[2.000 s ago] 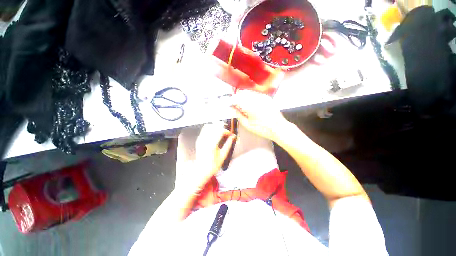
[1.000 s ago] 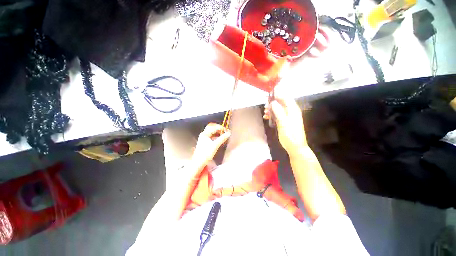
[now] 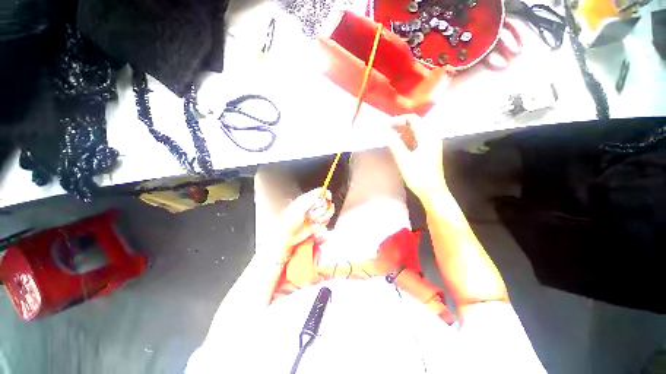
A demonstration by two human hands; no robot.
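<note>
A thin orange-red cord (image 3: 367, 77) runs taut from the open red box (image 3: 376, 73) over the table edge down to my left hand (image 3: 314, 212), whose pinched fingers hold its end above my lap. My right hand (image 3: 418, 150) is at the table edge just below the box, fingers curled; overexposure hides whether it holds anything. The button bowl (image 3: 485, 51), red inside with small silver and dark pieces, stands behind the box and is cut off by the top edge.
Dark-handled scissors (image 3: 250, 123) lie open on the white table (image 3: 307, 124). Black glittery trim (image 3: 87, 139) and dark cloth (image 3: 157, 40) are at the left. More dark garments (image 3: 584, 219) hang below the table at the right. A red stool (image 3: 73, 259) is on the floor at the left.
Over the last second my right hand has moved up to the table edge near the box. My left hand stays low with the cord. The whole view has shifted slightly.
</note>
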